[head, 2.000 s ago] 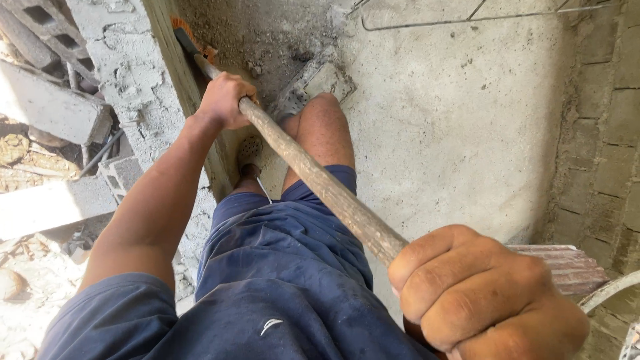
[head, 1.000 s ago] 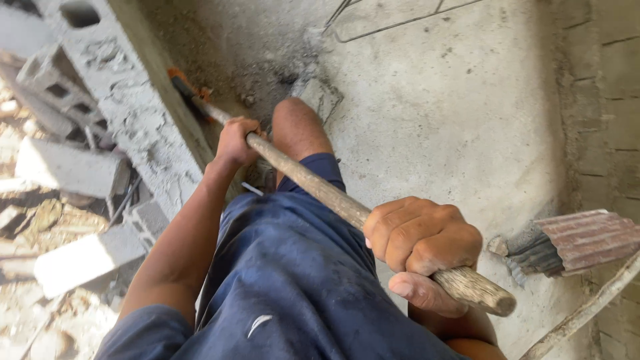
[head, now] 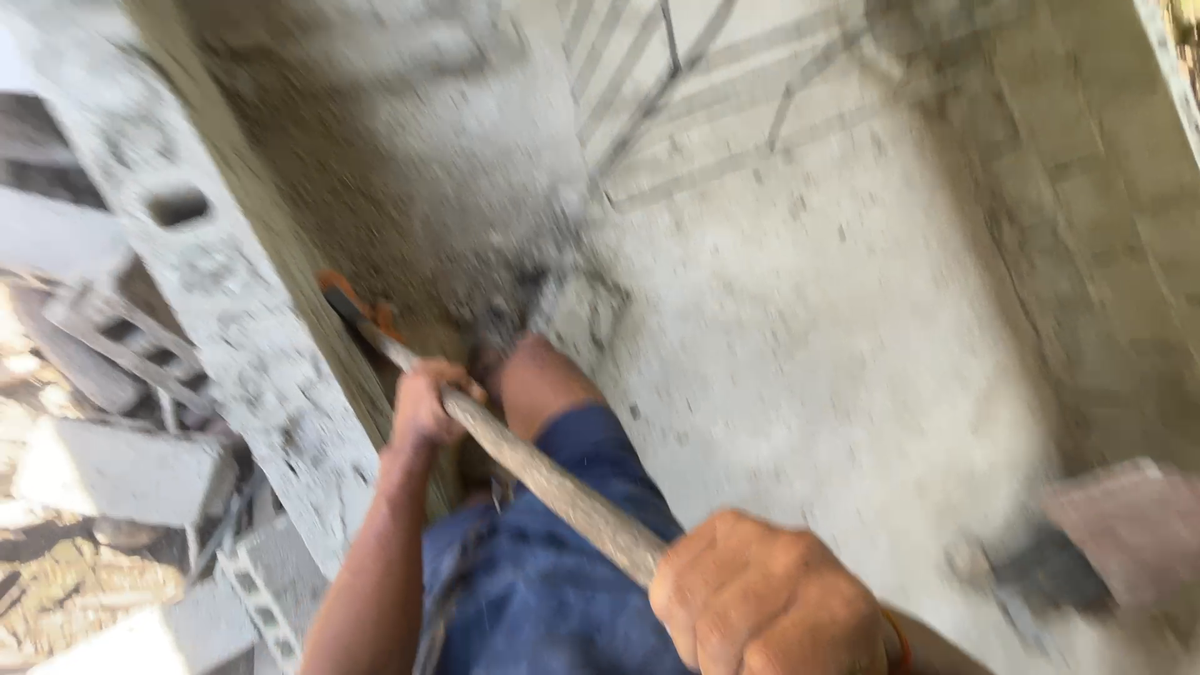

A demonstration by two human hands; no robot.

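Observation:
A long wooden handle (head: 553, 478) runs slantwise across the head view, from upper left to lower right. My left hand (head: 431, 403) grips it near its far end, close to the concrete block wall. My right hand (head: 769, 595) is closed around the near end, at the lower right, and covers the butt. Beyond my left hand, a tool head with a dark part and orange parts (head: 352, 305) sits low beside the wall's inner face. Its shape is blurred, so I cannot tell the kind of tool.
The concrete block wall (head: 253, 309) rises close on my left, with broken blocks (head: 122, 469) beyond it. Bent rebar (head: 670, 84) lies at the top. Rubble (head: 525, 291) is near my knee. A corrugated metal sheet (head: 1134, 534) lies at the right on the concrete floor (head: 806, 356).
My right hand has closed over the butt of the handle, which stuck out past it a second ago. The view has shifted, and more rebar shows at the top.

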